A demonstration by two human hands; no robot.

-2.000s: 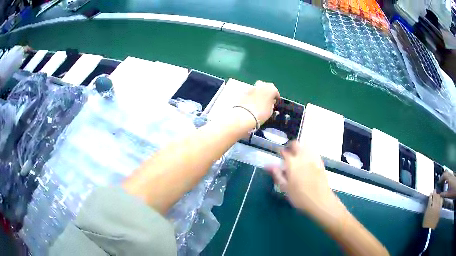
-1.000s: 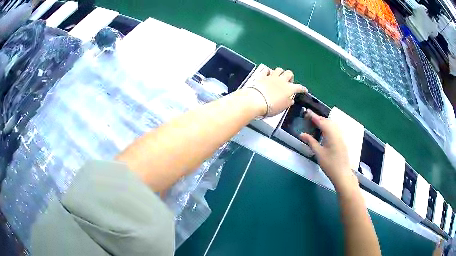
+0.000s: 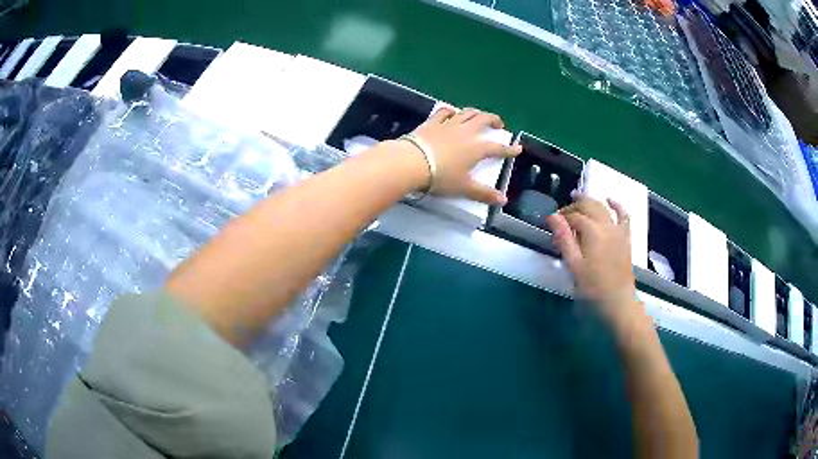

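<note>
An open box base with a black inside stands in the row in front of me. A dark grey-green charging case lies low in its tray, and two small pale earbuds stand above it. My left hand is spread over the white lid at the box's left, its fingertips by the box's left edge. My right hand is at the box's front right corner, fingers bent and apart, with nothing visible in it. Its fingers cover that corner.
More boxes with white lids run along the green conveyor belt to both sides. A white side rail lies in front. Clear plastic sheeting with a dark case covers the left. Clear blister trays lie beyond the belt.
My right hand has drawn back from over the case to the box's front right corner, so the case shows. My left hand stays over the lid, fingers more spread. The view has shifted.
</note>
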